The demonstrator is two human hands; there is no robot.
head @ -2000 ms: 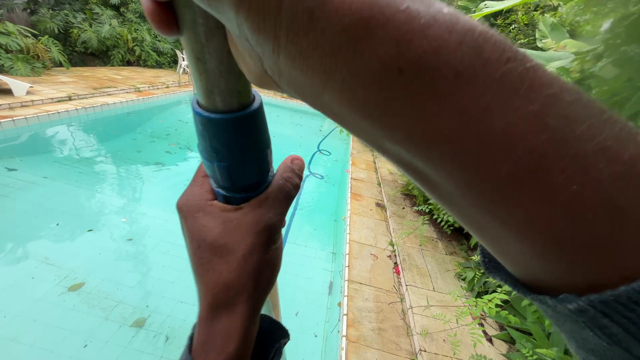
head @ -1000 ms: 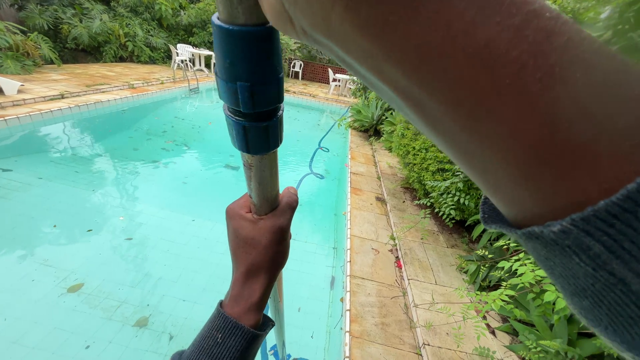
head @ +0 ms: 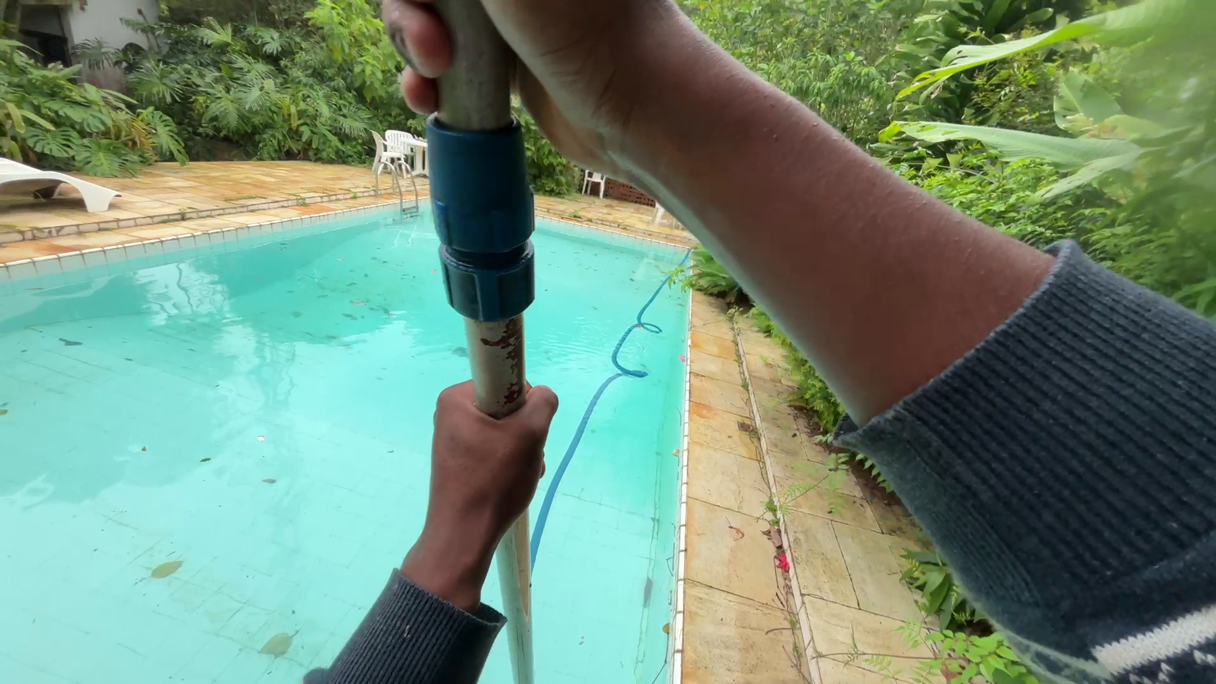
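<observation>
A metal telescopic pole (head: 499, 356) with chipped, rusty patches runs down the middle of the head view into the pool. My left hand (head: 489, 456) grips it just below a blue plastic locking collar (head: 483, 209). Higher up, my right hand (head: 560, 66) is wrapped around the pole above the collar, partly cut off by the top edge. The pole's lower end is out of sight. Beyond the pole, a blue pool hose (head: 575, 442) lies in the water with several loops in it.
Pool water (head: 237, 427) with scattered leaves fills the left. A stone-paved edge (head: 731, 532) runs along the right, bordered by green plants (head: 798, 370). White chairs (head: 394, 152), a metal ladder (head: 408, 190) and a white lounger (head: 57, 180) are at the far side.
A second ago the left hand held the pole farther below the collar; now it is close beneath it. Two seconds ago it was at the collar itself. Both hands still hold the pole.
</observation>
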